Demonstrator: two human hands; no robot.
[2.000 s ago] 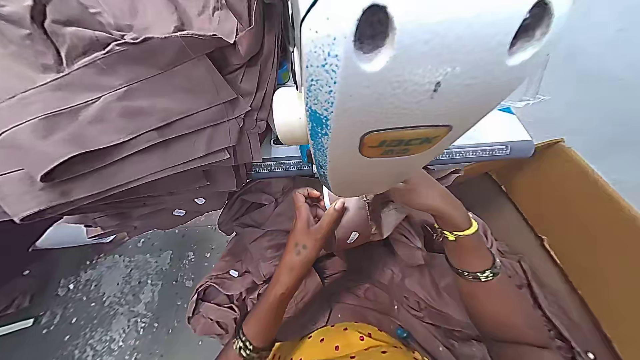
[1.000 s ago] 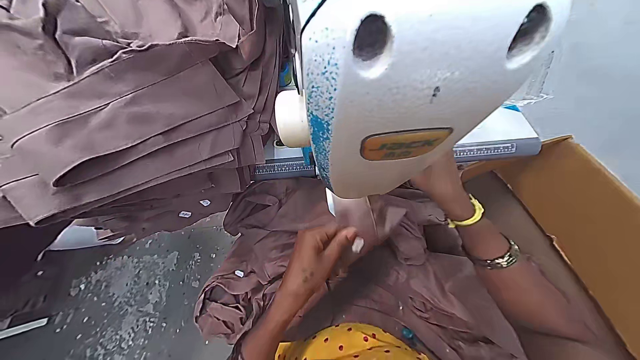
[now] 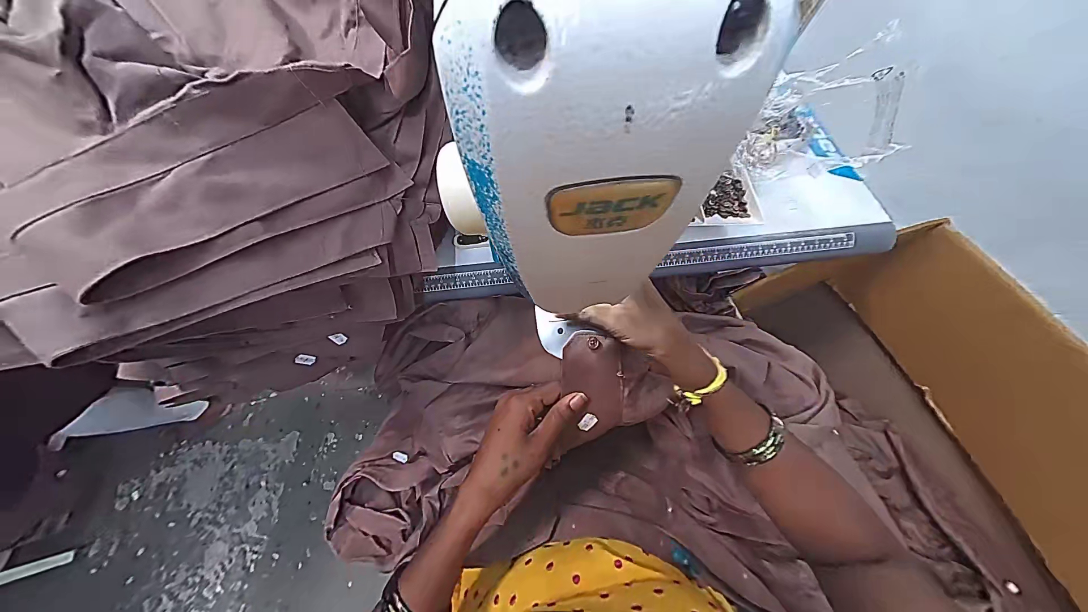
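Note:
A white Jack sewing machine head [image 3: 595, 110] stands over brownish-mauve garment cloth [image 3: 586, 501] heaped across my lap. My left hand [image 3: 518, 433] pinches the lower left edge of a pointed garment tab [image 3: 592, 382] between thumb and fingers. A small button [image 3: 594, 343] shows near the tab's top end, and a white sticker [image 3: 587, 422] lies on it lower down. Just below the machine head, my right hand [image 3: 637, 327] is at the cloth's upper right side, its fingertips partly hidden by the machine. The machine's white lower part [image 3: 554, 331] shows beside the tab.
At the left rises a tall stack of folded mauve cloth pieces [image 3: 212, 187]. Behind the machine, a white tray of dark buttons [image 3: 727, 200] sits on the table with a printed ruler edge [image 3: 756, 251]. A cardboard box [image 3: 960, 340] stands on the right. Clear plastic [image 3: 884, 110] lies behind.
The tab with its button now shows plainly below the machine head, where the cloth was blurred one second ago. My left hand has moved a little and pinches the tab's edge.

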